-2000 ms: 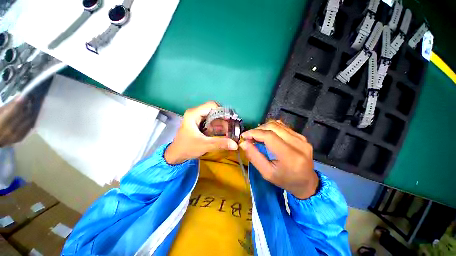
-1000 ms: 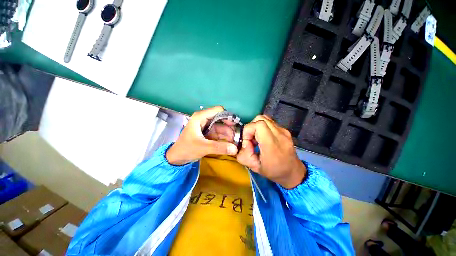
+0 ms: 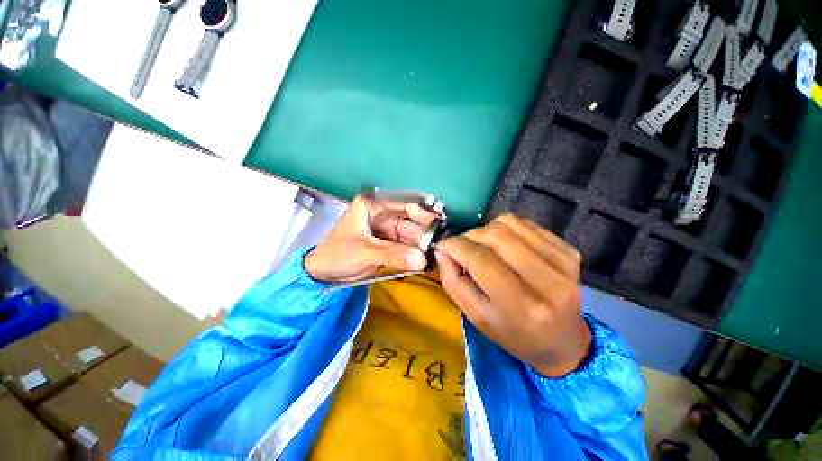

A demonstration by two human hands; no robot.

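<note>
A smartwatch (image 3: 432, 239) is held edge-on close to my chest, just past the bench's front edge. My left hand (image 3: 359, 245) grips its case between thumb and fingers, and a grey strap half runs above the fingers, blurred. A thin pale strip passes under my left hand; I cannot tell if it is the other strap half. My right hand (image 3: 523, 284) has its bent thumb and index fingertips together at the case's right side. Whether it pinches the case or something small is hidden. The right hand is slightly blurred.
A black foam tray (image 3: 570, 151) with several grey watches in its upper part lies right on the green bench (image 3: 406, 90). Two watches lie on a white sheet (image 3: 261, 85) at upper left. Loose white sheets (image 3: 180, 216) are below the bench edge. Cartons (image 3: 81, 360) stand lower left.
The strap above my left hand has swung flatter and blurs. My right hand has shifted right and opened out somewhat, fingertips still at the case. The person at the left edge is no longer seen reaching in.
</note>
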